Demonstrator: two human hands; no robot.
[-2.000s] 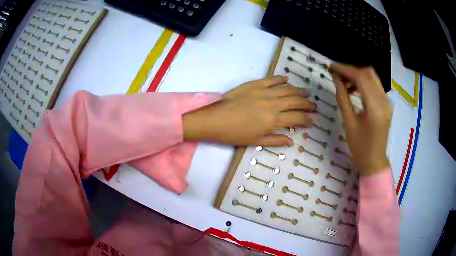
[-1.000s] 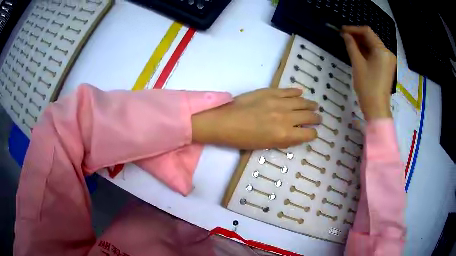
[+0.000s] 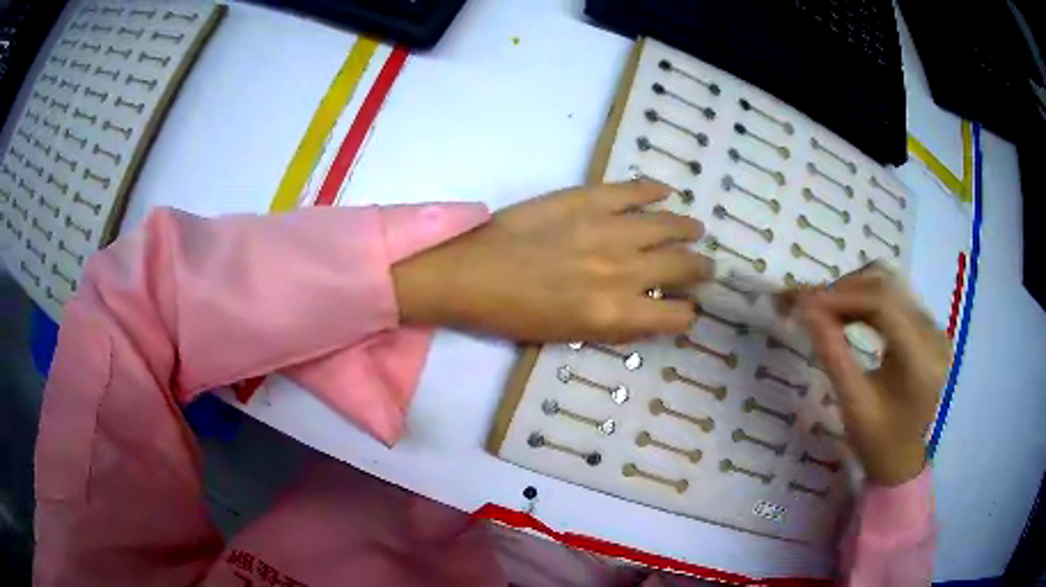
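The white fixture board (image 3: pixel 677 419) with a tan edge lies in front of me. Its left column of dumbbell-shaped cutouts has silver or dark round parts (image 3: pixel 621 394) in the ends. Some second-column cutouts show dark left ends; the other visible cutouts look tan. My left hand (image 3: pixel 562 266) lies palm down across the board's left side, fingers apart, hiding the middle cutouts. My right hand (image 3: pixel 877 367) is motion-blurred over the board's right half. Its pinched fingers hold a thin tool (image 3: pixel 748 289), blurred, pointing toward my left fingertips. Whether a part is on its tip cannot be told.
Black trays (image 3: pixel 803 57) lie beyond the board, another black tray (image 3: pixel 396 14) at the top. Another fixture board (image 3: pixel 80 143) lies at far left. Yellow tape (image 3: pixel 326 126) and red tape (image 3: pixel 365 126) cross the bench. A small dark round thing (image 3: pixel 530 493) sits near the front edge.
My right hand went from the board's upper part to the black tray, then came back down over the board's middle right. My left hand stays on the board. The view has shifted slightly.
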